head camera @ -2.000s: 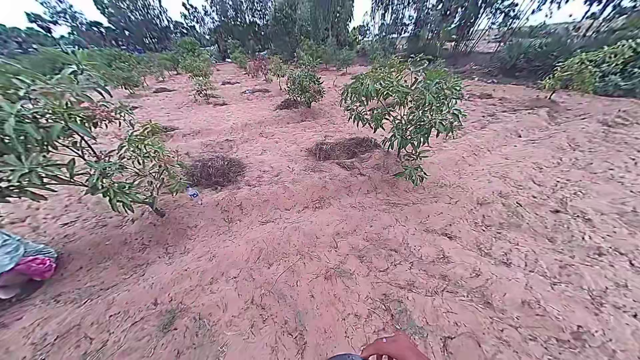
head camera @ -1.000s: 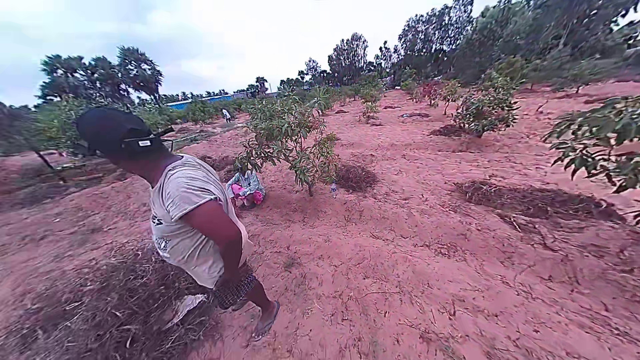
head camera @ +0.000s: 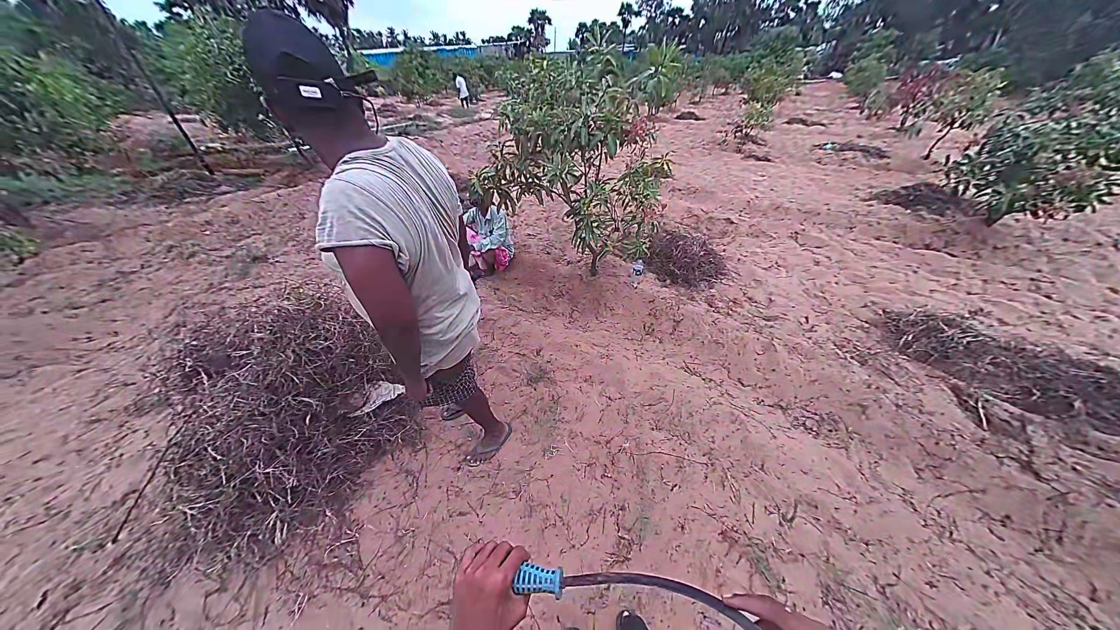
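My left hand, at the bottom middle, grips the blue ribbed handle of a curved dark metal tool, whose kind I cannot tell. The tool arcs to the right and down out of view. My right hand is at the bottom edge beside the tool's curved part, mostly cut off; whether its fingers close on it is hidden. Part of a dark shoe shows between my hands.
Close at left walks a person in a cap beside a heap of dry brush. Another person crouches by a leafy young tree. A plastic bottle lies near dry brush. More dry brush is at right.
The view has swung left since two seconds ago. Both my hands and the blue-handled tool now show at the bottom; one second ago neither hand was in view.
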